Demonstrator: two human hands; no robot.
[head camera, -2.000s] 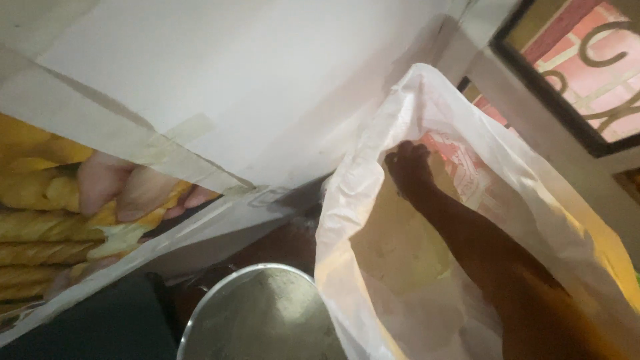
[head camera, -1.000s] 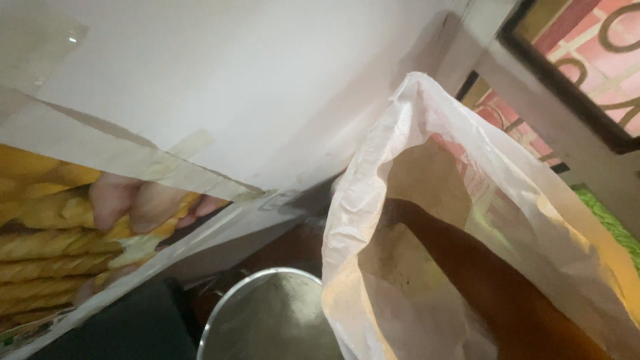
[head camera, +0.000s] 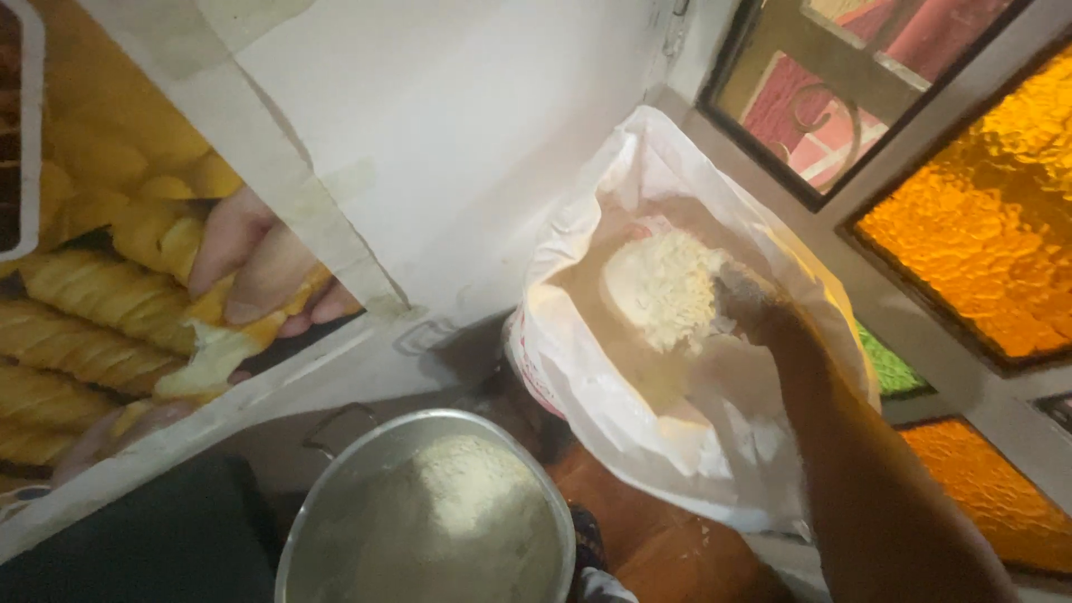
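My right hand (head camera: 749, 301) is inside the mouth of a large white woven sack (head camera: 586, 394), at the right of centre. It holds a heaped scoop of pale flour (head camera: 670, 289); the scoop itself is mostly hidden under the load, with a whitish rounded part showing at its left. Below and left of the sack stands a round metal pot (head camera: 435, 414) with a side handle, and a pale mound of flour (head camera: 481, 481) lies inside it. My left hand is out of view.
At the left, a poster of bread (head camera: 109, 310) is taped to a white surface. A dark box-like object (head camera: 142, 536) stands left of the pot. A door or window frame with orange textured panes (head camera: 971, 251) rises right of the sack. Brown floor (head camera: 662, 544) shows below.
The right hand, deep in the sack and hidden one second ago, now shows higher up with a heaped load of flour. The view has shifted, showing more of the pot and the panes.
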